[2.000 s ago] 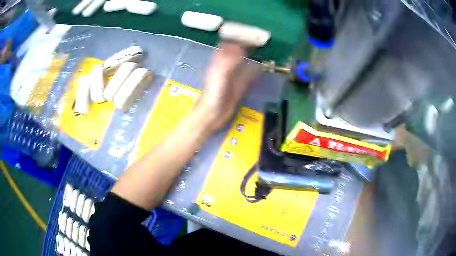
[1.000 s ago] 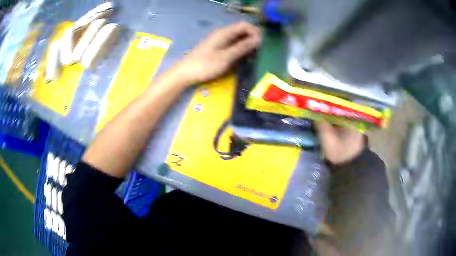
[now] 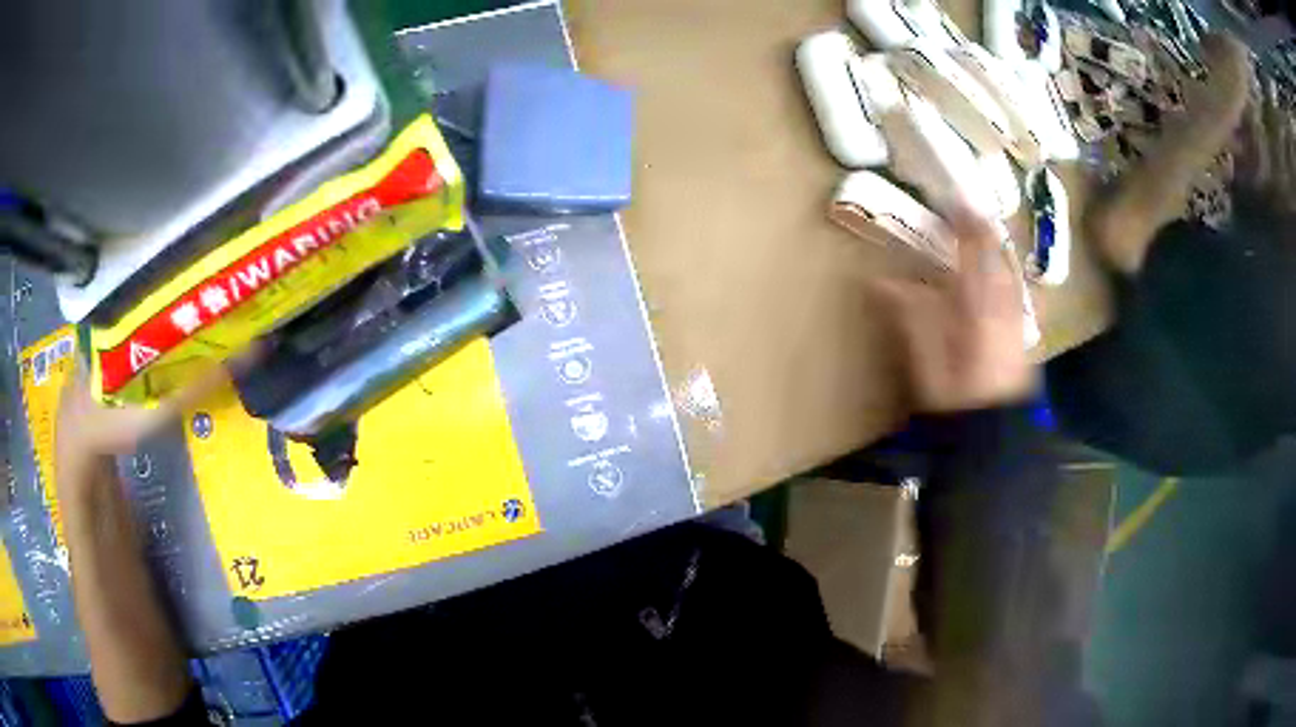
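Note:
My right hand [image 3: 955, 330], blurred, is at the near edge of a pile of white oblong housings [image 3: 931, 131] on brown cardboard. Its fingertips overlap the lowest housings; whether it grips one cannot be told. My left hand [image 3: 131, 415] is at the left, its fingers partly hidden below the press's yellow and red warning label [image 3: 277, 270]. What it touches there is unclear. The black fixture with its shiny metal bar [image 3: 405, 362] sits under the label. The grey press head [image 3: 157, 114] fills the upper left.
A blue-grey block [image 3: 554, 139] stands right of the press. The printed grey and yellow sheet [image 3: 604, 405] lies under the fixture, beside the cardboard [image 3: 739, 284]. Another person's arm [image 3: 1180, 156] reaches in at right, near small parts. Cardboard boxes [image 3: 841, 554] stand below the table edge.
The view has swung right, bringing the housing pile and the other person into sight. My right hand has moved from below the label to the pile. My left hand has come down beside the press.

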